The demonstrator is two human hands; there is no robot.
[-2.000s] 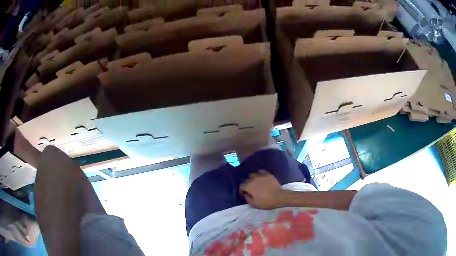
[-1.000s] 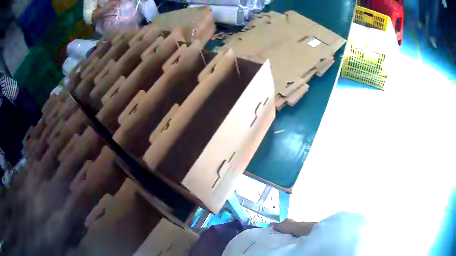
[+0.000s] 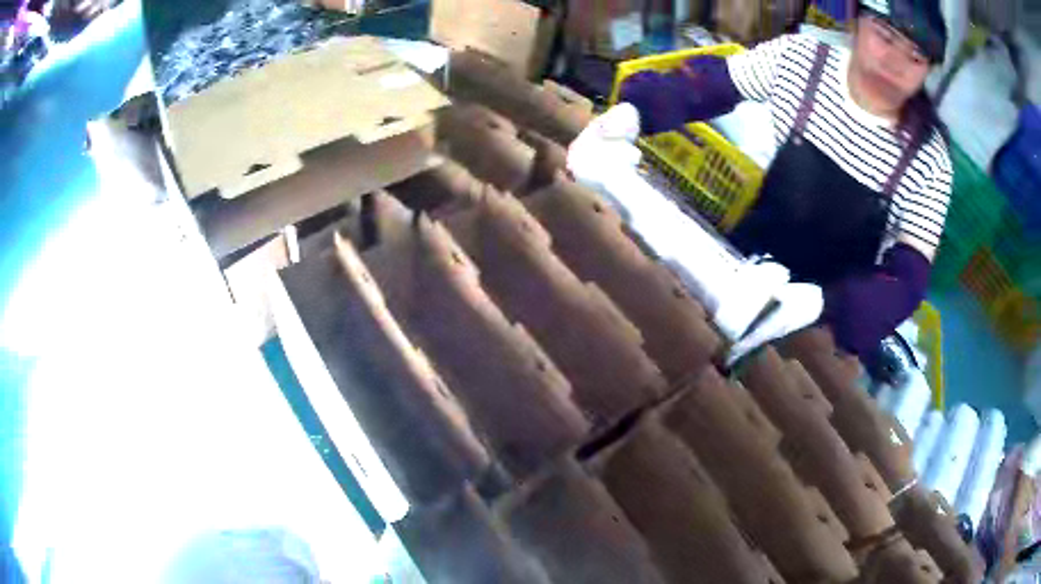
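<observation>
Open boxes (image 3: 514, 331) of brown cardboard stand in tight rows across the middle and lower right, their tops open and dark inside. Tuck tabs line their upper edges. A pale long wall of the nearest box (image 3: 337, 394) catches the glare at the left. Neither my left hand nor my right hand shows in the picture. A pale blurred patch at the bottom left edge may be my clothing; no hand can be made out there.
Flat carton blanks (image 3: 303, 114) lie at the upper left beside a shiny heap (image 3: 245, 40). Across the boxes a person (image 3: 822, 171) holds a long white wrapped unit (image 3: 674, 234). Yellow baskets (image 3: 708, 171) stand behind. White wrapped units (image 3: 959, 456) lie at the right.
The view has swung round to the far side of the box rows, bringing the other person into view. My right hand and forearm, seen low in the earlier frames, are out of the picture.
</observation>
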